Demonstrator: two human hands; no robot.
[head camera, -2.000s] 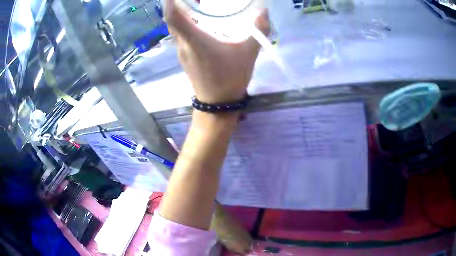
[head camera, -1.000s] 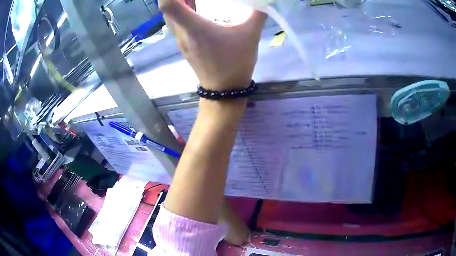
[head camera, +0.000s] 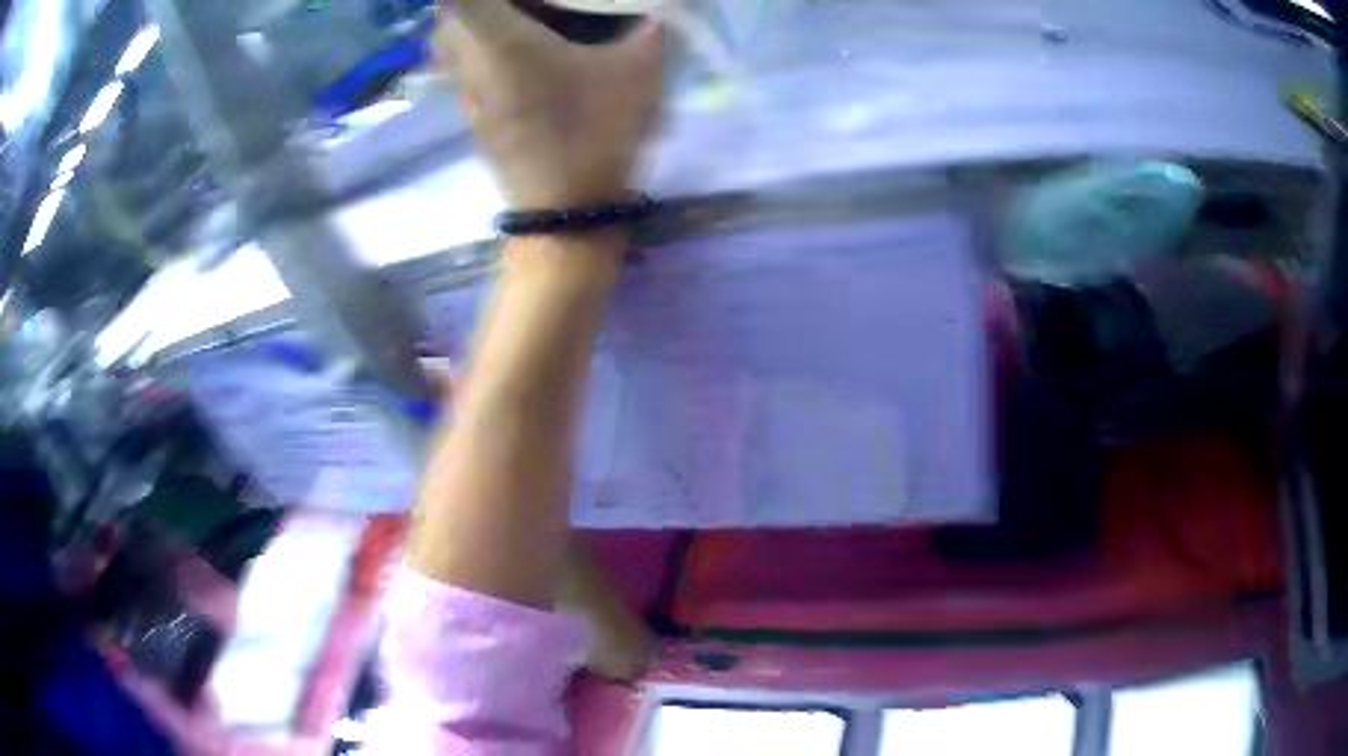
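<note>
My left hand (head camera: 562, 96), bare with a dark beaded bracelet and pink sleeve, is raised at the top, blurred. It grips a round object (head camera: 591, 18) with a pale rim and dark inside, cut off by the top edge; its fingertips are hidden. My right hand is not in view. Several tablets lie side by side on the pink-red bench at the bottom, cut off by the edge: one glowing white screen (head camera: 751, 731), another beside it (head camera: 979, 731) and one farther right (head camera: 1190, 716).
The shelf edge (head camera: 828, 192) crosses behind my wrist. Printed sheets (head camera: 798, 384) hang below it. A pale green ring (head camera: 1109, 222) is at the shelf edge. A metal post (head camera: 318, 251) stands left. A tan rounded shape (head camera: 606, 628) shows beside my forearm. White sheets (head camera: 281, 620) lie lower left.
The view has shifted, and the shelf and hanging sheets now sit higher and farther left. More of the glowing tablets has come into view. My left hand still grips the round object, which now looks dark inside.
</note>
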